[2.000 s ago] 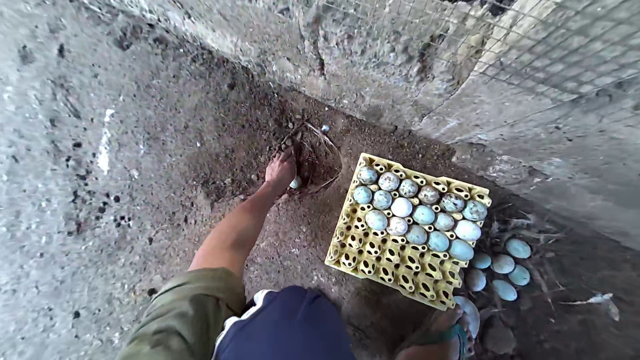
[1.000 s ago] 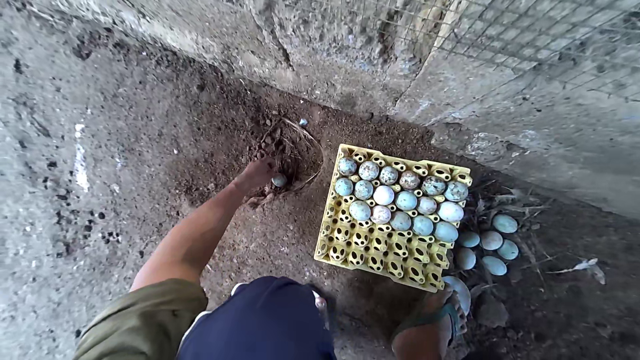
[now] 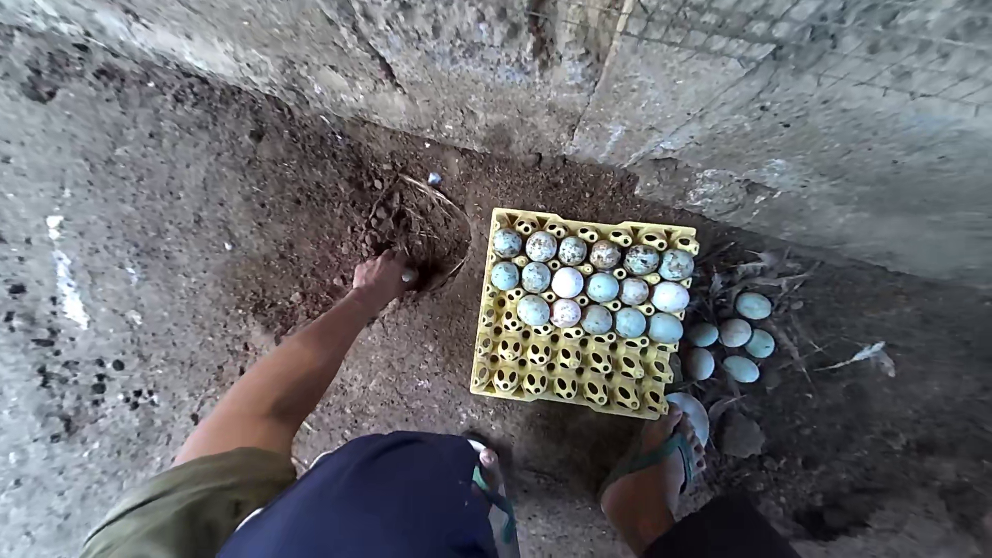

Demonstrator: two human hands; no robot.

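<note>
My left hand (image 3: 380, 279) reaches down to a shallow hollow of loose soil and dry straw (image 3: 422, 225). A pale egg (image 3: 408, 275) shows only in small part at its fingertips; whether the fingers grip it cannot be told. To the right of the hollow lies a yellow egg tray (image 3: 484, 364). Its upper rows hold pale blue, white and speckled eggs (image 3: 602, 287), while its lower cups hold none. Beside the tray's right edge, several bluish eggs (image 3: 735, 332) rest on the ground among feathers and straw. My right hand is out of view.
A rough concrete wall (image 3: 496, 85) with wire mesh (image 3: 891, 62) runs along the top. A small pale object (image 3: 434, 179) lies at the hollow's upper edge. Below the tray is a foot in a green-strapped sandal (image 3: 659, 465); another sandaled foot (image 3: 492, 488) is beside dark blue shorts (image 3: 372, 496).
The egg by my left hand showed more fully a second ago; now the fingers and soil hide most of it. The eggs in the tray look the same.
</note>
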